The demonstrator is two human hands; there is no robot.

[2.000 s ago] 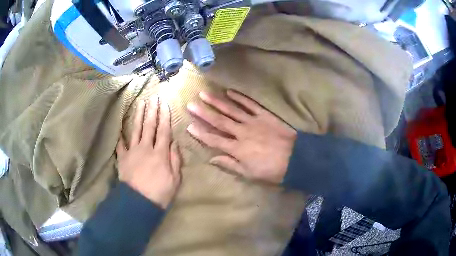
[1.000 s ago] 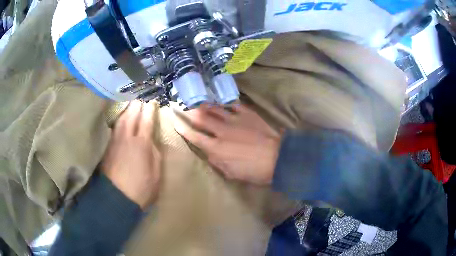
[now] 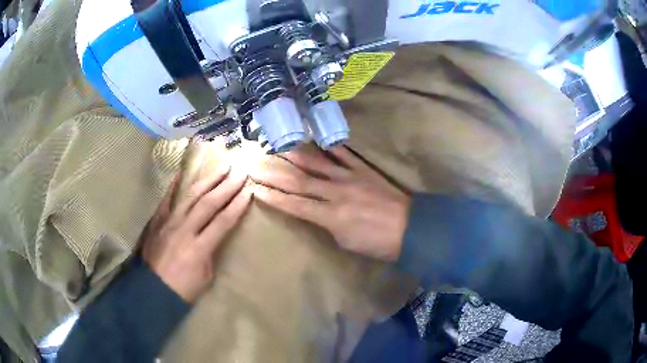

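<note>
Tan ribbed cloth (image 3: 269, 283) spreads under the white and blue sewing machine head (image 3: 131, 74) and drapes to both sides. A bulky folded part (image 3: 99, 191) lies at the left. My left hand (image 3: 195, 237) lies flat on the cloth, fingers spread and pointing to the bright needle area (image 3: 238, 152). My right hand (image 3: 347, 198) lies flat on the cloth just right of it, its fingertips near the light below two grey tension knobs (image 3: 301, 126). The needle and presser foot are hidden by the glare and machine parts.
A yellow label (image 3: 362, 74) sits beside the knobs. A red plastic object (image 3: 596, 213) stands on the floor at right. Speckled floor with dark straps (image 3: 479, 346) shows at the lower right. A white table edge (image 3: 58, 334) shows at the lower left.
The machine head appears lower and farther right in view, with more of its lettering showing. Both hands now lie closer to the needle area. My left hand has turned, its fingers slanting right.
</note>
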